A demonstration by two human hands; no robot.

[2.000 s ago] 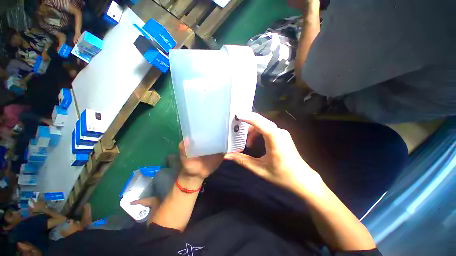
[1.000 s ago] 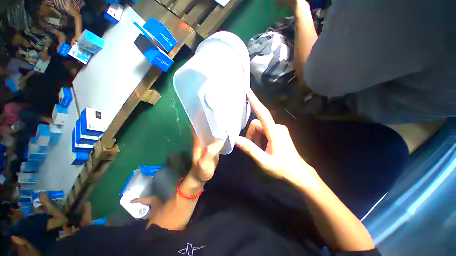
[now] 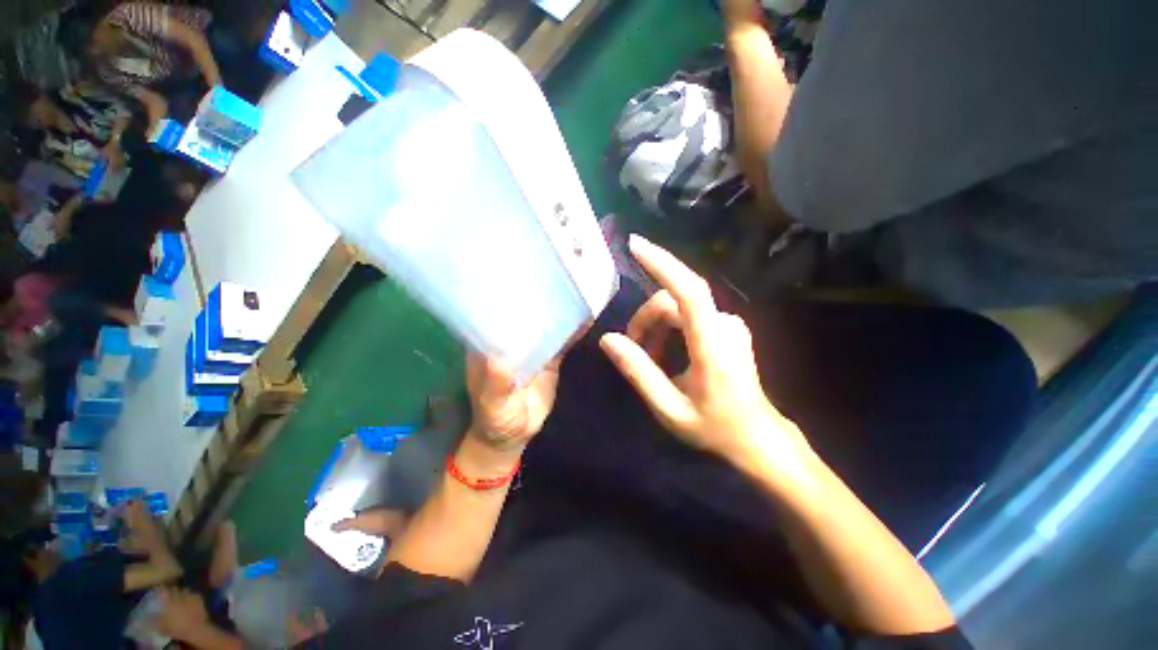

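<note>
A white appliance with a frosted translucent tank (image 3: 445, 216) and an opaque white housing (image 3: 527, 133) is held tilted above the lap. The housing's narrow side shows small dark spots. My left hand (image 3: 508, 404) holds the unit at its lower end, a red string on the wrist. My right hand (image 3: 692, 356) is just right of the unit's lower end, fingers apart and empty. A dark area lies between the housing's end and my right fingertips; I cannot tell what it is.
Blue-white boxes (image 3: 238, 318) stand on a low white board (image 3: 254, 203) over wooden pallets (image 3: 273, 368). Seated people are at the left. A person in grey (image 3: 965, 127) is close at upper right. Shiny blue sheeting (image 3: 1079, 495) lies lower right. An open box (image 3: 346, 502) is below left.
The unit has turned and tilted to the upper left, showing the tank's side and the housing's spots. My right hand has come off the housing. My left hand still holds the lower end.
</note>
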